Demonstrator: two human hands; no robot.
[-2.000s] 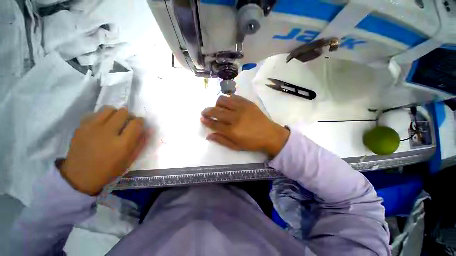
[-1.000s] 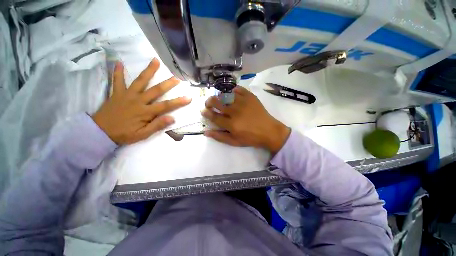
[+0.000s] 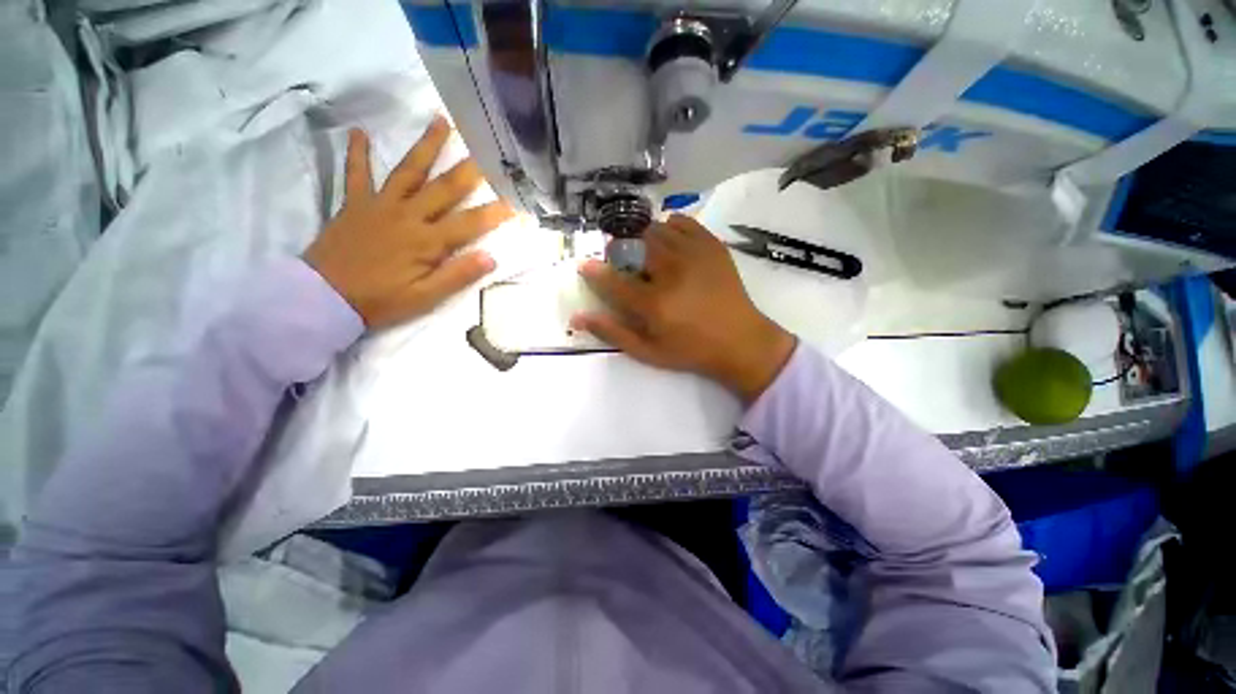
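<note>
White fabric (image 3: pixel 258 176) lies over the left of the table and runs under my left hand towards the needle. My left hand (image 3: pixel 407 244) lies flat on it, fingers spread, left of the needle. My right hand (image 3: pixel 678 298) is at the presser foot and needle (image 3: pixel 569 244), just right of them, with its fingers bent down; its fingertips are partly hidden by the machine head and glare, so I cannot tell whether they hold cloth. The sewing machine (image 3: pixel 610 95) stands over the work.
Black thread snips (image 3: pixel 796 252) lie right of my right hand. A green fruit (image 3: pixel 1042 385) and a white round item (image 3: pixel 1075 330) are at the table's right end. A measuring tape (image 3: pixel 569 498) runs along the front edge. A blue crate (image 3: pixel 1084 529) with cloth is below the table.
My left hand has moved from the left front onto the fabric beside the needle, then slightly farther forward. The fabric has moved towards the needle. My right hand has stayed near the presser foot.
</note>
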